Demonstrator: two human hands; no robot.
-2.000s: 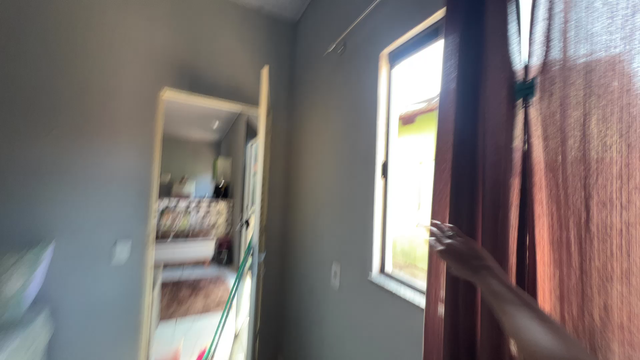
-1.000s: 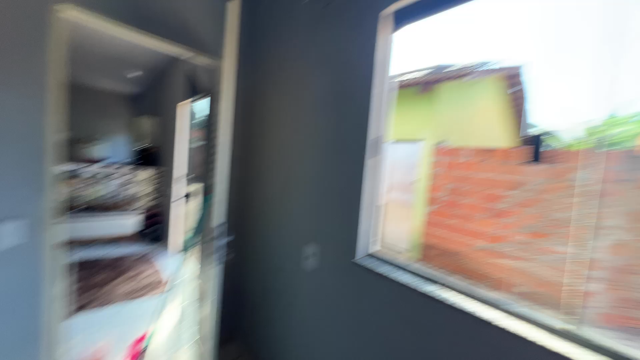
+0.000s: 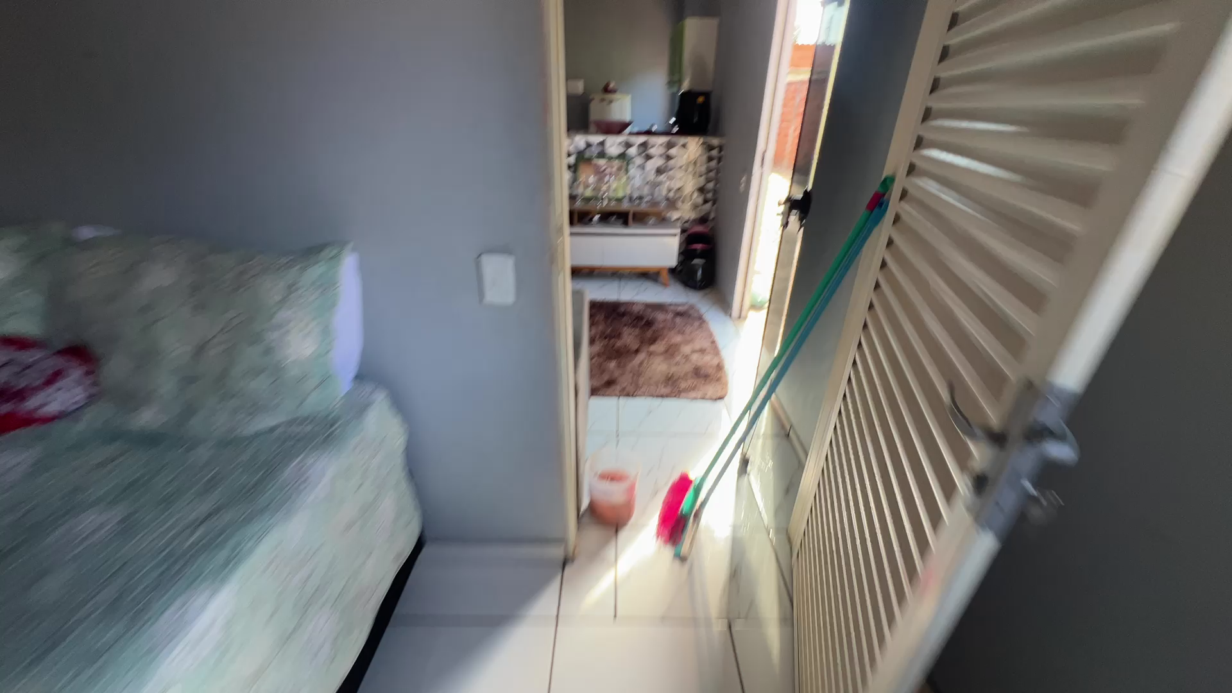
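Neither my left hand nor my right hand shows in the head view. Two long-handled cleaning tools lean in the doorway: a broom with pink bristles (image 3: 676,510) and a green handle (image 3: 784,346), and a second tool with a blue handle (image 3: 818,306) beside it. A pinkish bucket (image 3: 613,495) stands on the tiles to their left. On the right, a louvered door (image 3: 924,385) with a metal lever handle (image 3: 977,423) stands ajar. At the left is a bed (image 3: 241,539) with a green floral cover and a matching pillow (image 3: 212,337).
Past the door frame (image 3: 561,289) lie a brown shaggy rug (image 3: 656,351) and a low white TV stand (image 3: 624,248). Behind the stand is a counter with a geometric tile front (image 3: 698,178). An outer door (image 3: 804,183) lets in sunlight. A light switch (image 3: 497,279) is on the grey wall.
The view has swung left and down from the window to the doorway and bed. The hand seen at the red curtain two seconds ago is out of view.
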